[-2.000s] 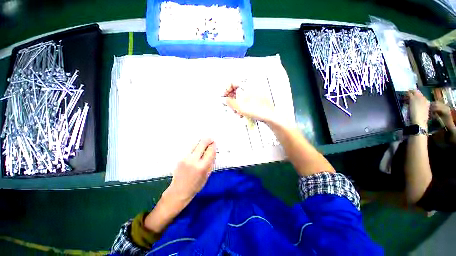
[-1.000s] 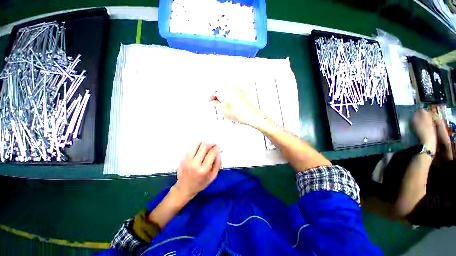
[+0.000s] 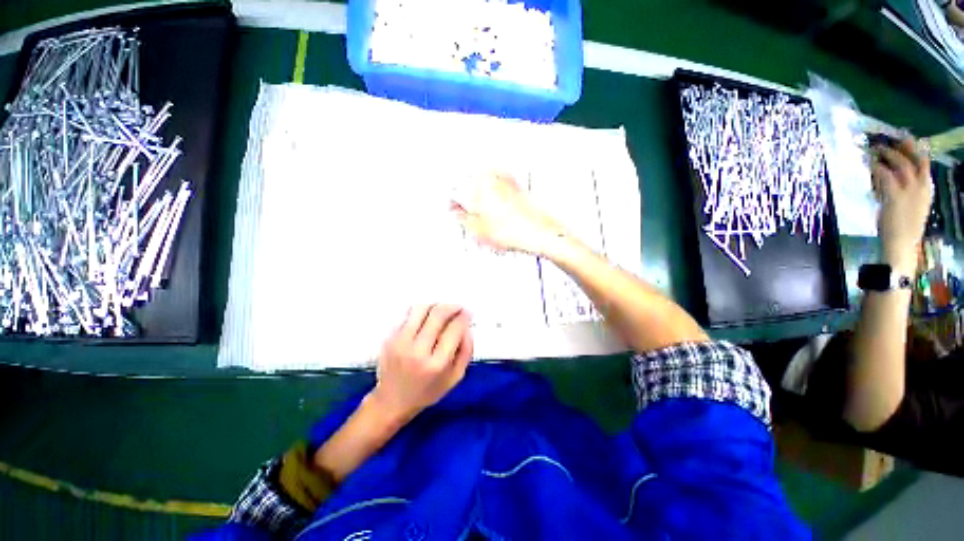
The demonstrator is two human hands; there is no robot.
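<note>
A large white sheet (image 3: 338, 222) lies in front of me, strongly overexposed, with ribbed left edge. A few thin dark parallel lines, apparently laid shafts (image 3: 542, 285), show on its right part. My right hand (image 3: 505, 217) is over the middle of the sheet, fingers pointing left; the glare hides whether it holds anything. My left hand (image 3: 426, 349) rests at the sheet's near edge with fingers curled; what is under them is hidden. A blue bin (image 3: 465, 89) with small white bits stands beyond the sheet.
A black tray (image 3: 207, 190) with heaped metal shafts (image 3: 79, 201) is at left. Another black tray (image 3: 772, 285) with shafts is at right. A clear plastic bag (image 3: 851, 169) lies beyond it. Another person's arm (image 3: 888, 306) with a watch reaches over the bench at far right.
The view has shifted slightly, so the bin and right tray sit further right. My right hand stays over the middle of the sheet. The other person's hand has moved forward toward the bag.
</note>
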